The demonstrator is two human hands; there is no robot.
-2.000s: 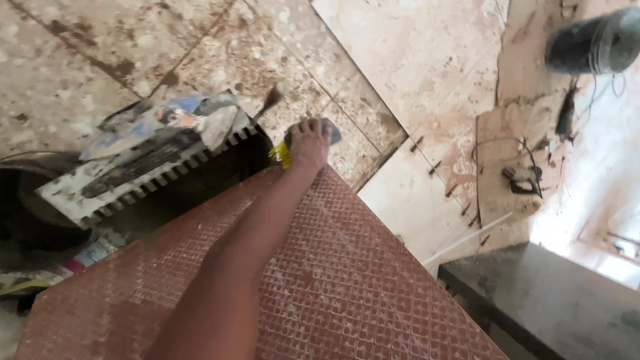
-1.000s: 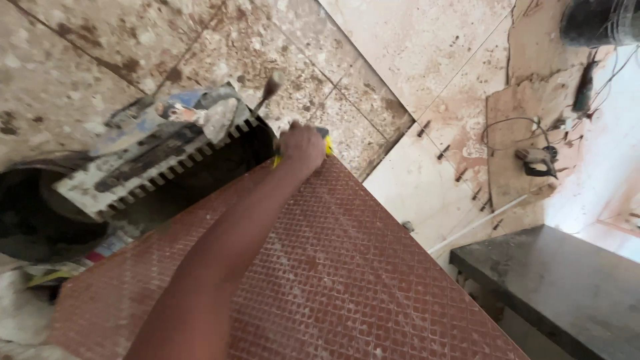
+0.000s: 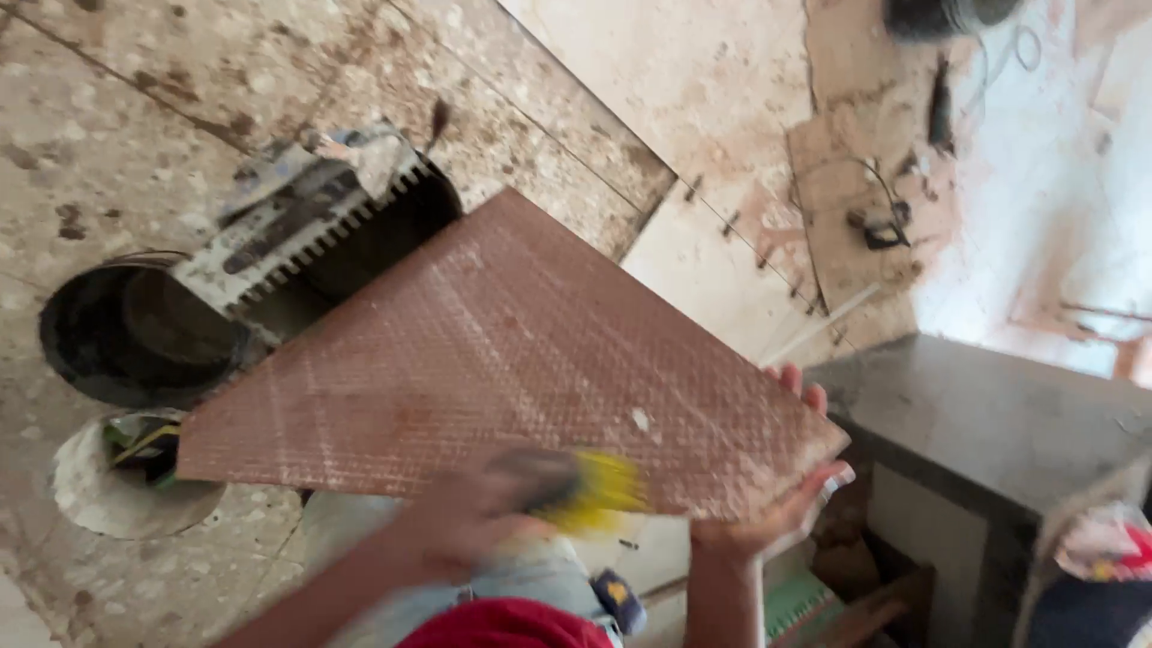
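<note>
A reddish-brown tile (image 3: 504, 360), its ribbed back facing up and streaked with pale dust, spans the middle of the view. My left hand (image 3: 468, 513), blurred, is closed around a brush with yellow bristles (image 3: 598, 490) over the tile's near edge. At the tile's right corner my right hand (image 3: 783, 504) grips the edge, its palm below and its fingertips showing beyond the far side. Past the tile's left side, a notched trowel (image 3: 297, 229) lies across a dark container (image 3: 387, 234) beside a black bucket (image 3: 135, 328).
A dark stone slab (image 3: 990, 423) on a support stands at the right. Pale floor tiles (image 3: 711, 243) with small spacers along a joint lie ahead. A corded tool (image 3: 882, 225) rests on a board. A whitish round container (image 3: 135, 486) is at the lower left.
The brush has come from the tile's far corner to its near edge. My right hand has come into view at the tile's right corner. The tile now shows more of its outline.
</note>
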